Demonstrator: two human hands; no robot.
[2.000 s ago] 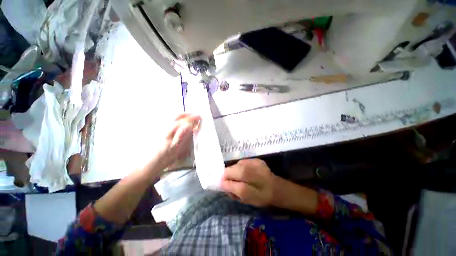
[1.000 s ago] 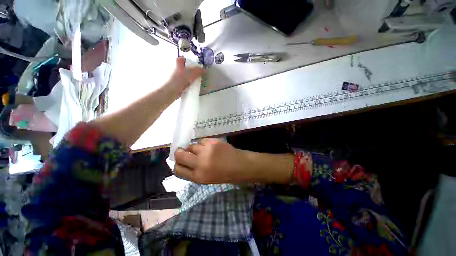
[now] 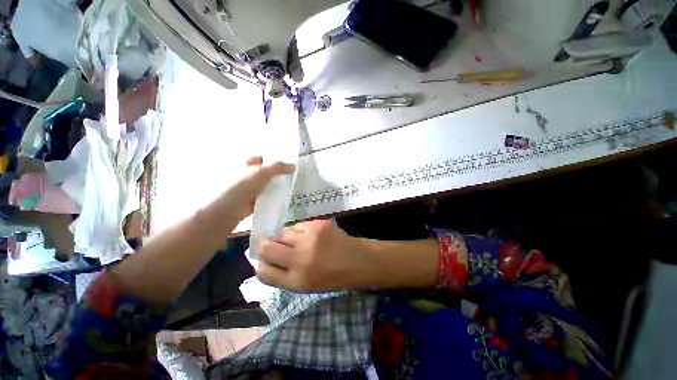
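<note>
A narrow white cut piece (image 3: 272,205) runs from the presser foot (image 3: 276,90) down towards me, past the table's front edge. My left hand (image 3: 263,180) holds it about midway, on the table short of the foot. My right hand (image 3: 298,256) pinches its near end just off the front edge. The far end lies at the foot, where glare hides the detail. The machine head (image 3: 252,26) stands above. More white pieces (image 3: 254,288) show partly on my lap, beside the checked cloth (image 3: 319,330).
Thread snips (image 3: 380,101), an awl (image 3: 490,76) and a mobile phone (image 3: 401,32) lie right of the needle. A tape measure (image 3: 445,161) runs along the front edge. White fabric bundles (image 3: 104,193) hang at the left.
My left hand has moved from near the presser foot back towards me along the piece. Earlier, my right hand shifted left with the near end. The view has also shifted.
</note>
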